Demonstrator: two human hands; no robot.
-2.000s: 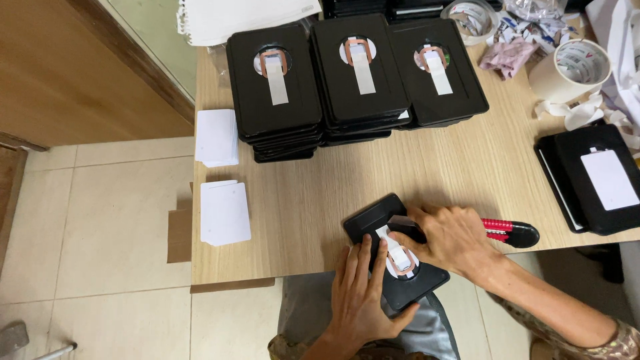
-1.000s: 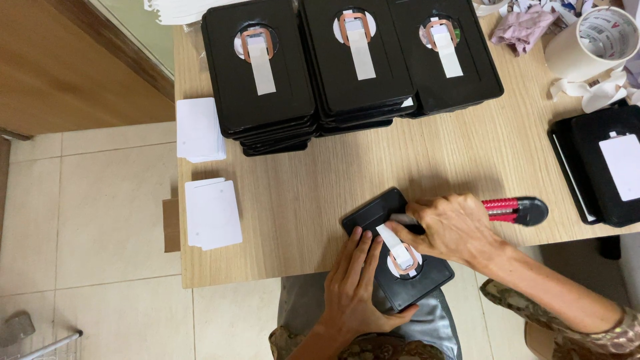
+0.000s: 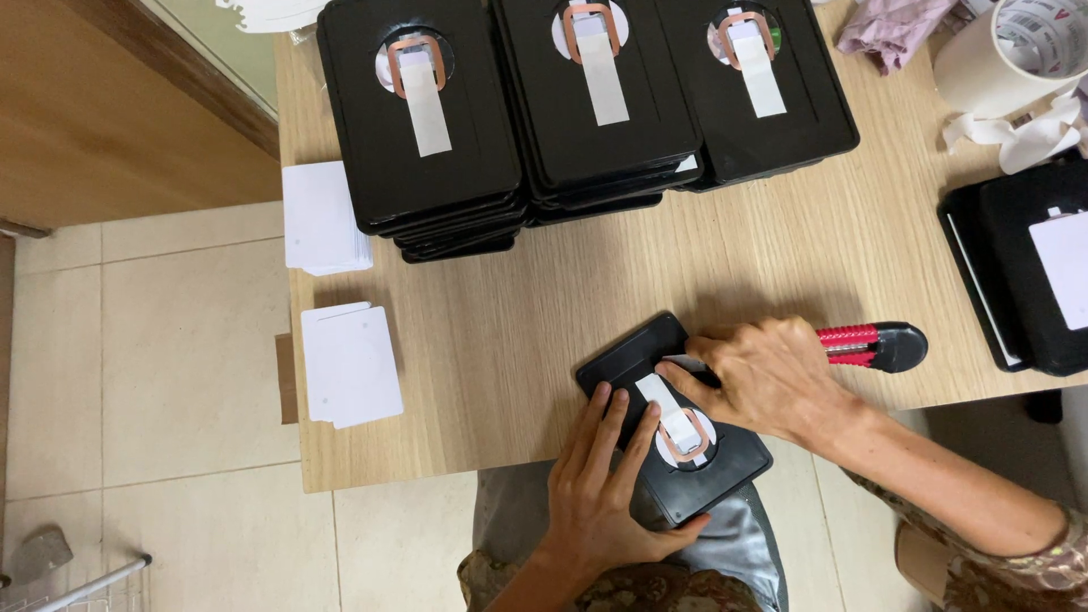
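Note:
A black plastic panel (image 3: 722, 476) lies tilted over the table's front edge, partly above my lap. It bears a copper coil (image 3: 701, 450) in a round opening, with a white strip (image 3: 663, 399) across the coil. My left hand (image 3: 603, 476) holds the panel's left side, fingers spread on its face and thumb at its lower edge. My right hand (image 3: 756, 374) is closed around a red and black utility knife (image 3: 850, 346), whose blade end lies over the panel near the strip's top; the blade is partly hidden by the fingers.
Stacks of black panels (image 3: 425, 178) with coils and strips stand at the table's back. White cards (image 3: 357, 365) lie in two piles at the left. To the right are a tape roll (image 3: 977, 76), crumpled paper (image 3: 888, 34), peeled white strips (image 3: 1028, 140) and more black panels (image 3: 994, 255).
The view has moved closer to the table. Both hands remain at the panel, and the right still holds the knife. The knife's handle has shifted slightly against the panel.

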